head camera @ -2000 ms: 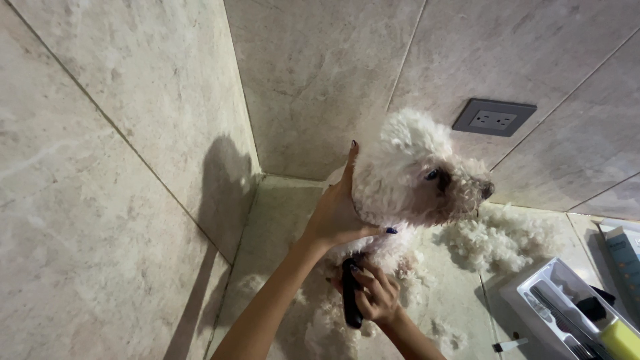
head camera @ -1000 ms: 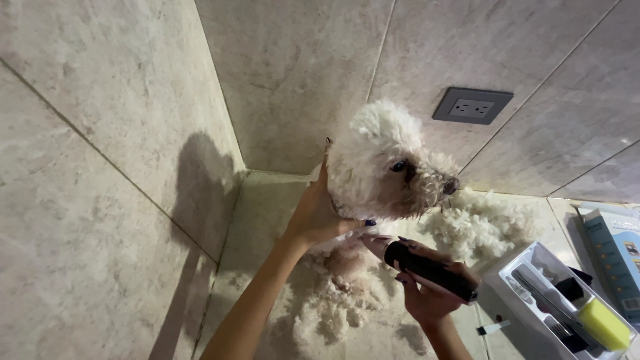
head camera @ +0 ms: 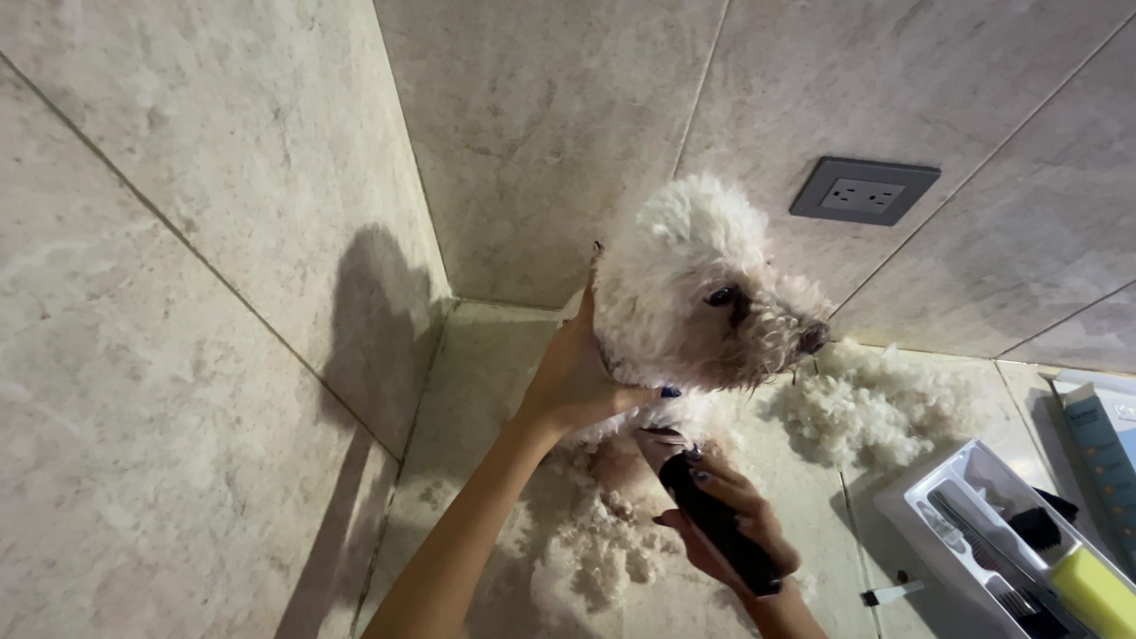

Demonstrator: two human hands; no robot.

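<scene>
A curly white dog (head camera: 683,284) faces right in the corner, brownish around its eye and muzzle. My left hand (head camera: 577,382) is wrapped around its neck below the head, thumb at the front and a fingertip behind the head. In my right hand (head camera: 728,515) is a black electric hair clipper (head camera: 710,519), tilted up to the left, its blade end at the dog's chest just under my left thumb. Whether the blade touches the coat cannot be told. Clipped fur (head camera: 603,550) lies around the dog's lower body, which is partly hidden.
A larger heap of cut fur (head camera: 879,404) lies by the wall under a grey power outlet (head camera: 864,191). At the lower right are a white plastic tray (head camera: 914,506) with combs and a yellow sponge (head camera: 1096,590), a small brush (head camera: 892,593) and a blue-and-white box (head camera: 1105,444).
Two seconds ago the clipper pointed nearly straight up, lower on the dog's chest; now it slants up to the left. My left hand has stayed at the dog's neck.
</scene>
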